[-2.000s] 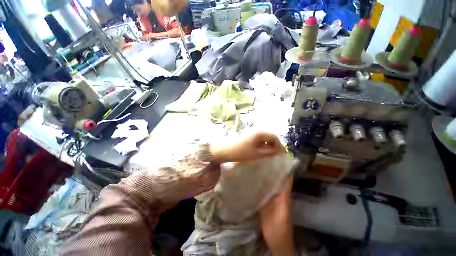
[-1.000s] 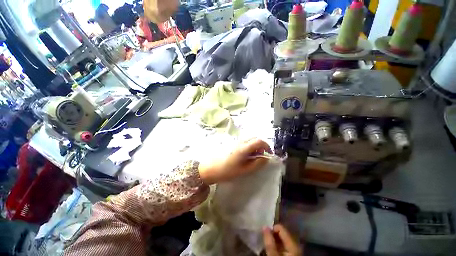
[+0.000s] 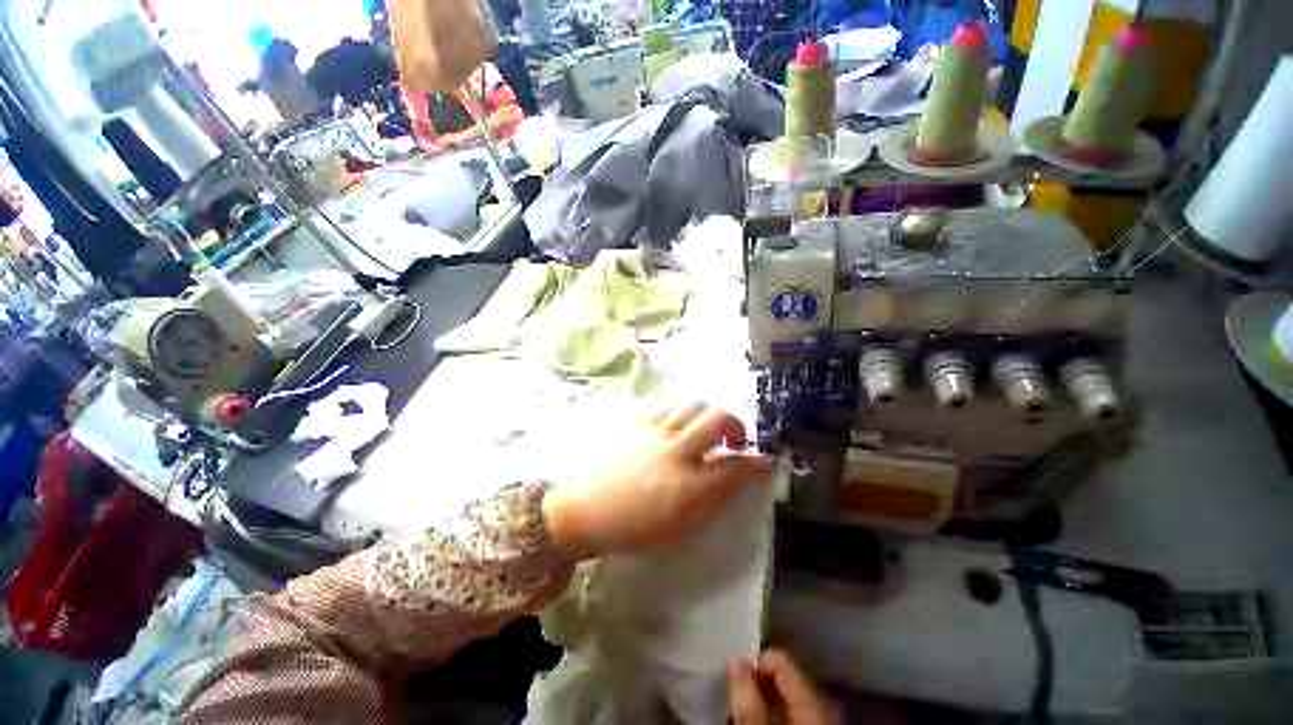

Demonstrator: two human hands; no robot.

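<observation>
A white fabric panel (image 3: 695,581) hangs from the needle area (image 3: 780,439) of the overlock machine (image 3: 978,305) down towards my lap, with pale green cloth (image 3: 570,609) beside and under it. My left hand (image 3: 659,484) lies on the panel's top edge just left of the presser foot, fingers bent and holding the cloth. My right hand (image 3: 777,691) pinches the panel's right edge lower down, partly cut off by the bottom of the picture. The stitching point itself is too small to tell.
Crumpled pale green pieces (image 3: 603,315) and white scraps (image 3: 340,429) lie left of the machine. A grey fabric pile (image 3: 638,170) is behind. Thread cones (image 3: 953,96) stand above the machine. A second machine (image 3: 192,340) is at left. A person's arm (image 3: 496,111) shows at the back.
The panel, bunched two seconds ago, now hangs flatter along the machine's left end. My left hand has spread over its top edge; my right hand has moved down to its lower edge. The view has shifted.
</observation>
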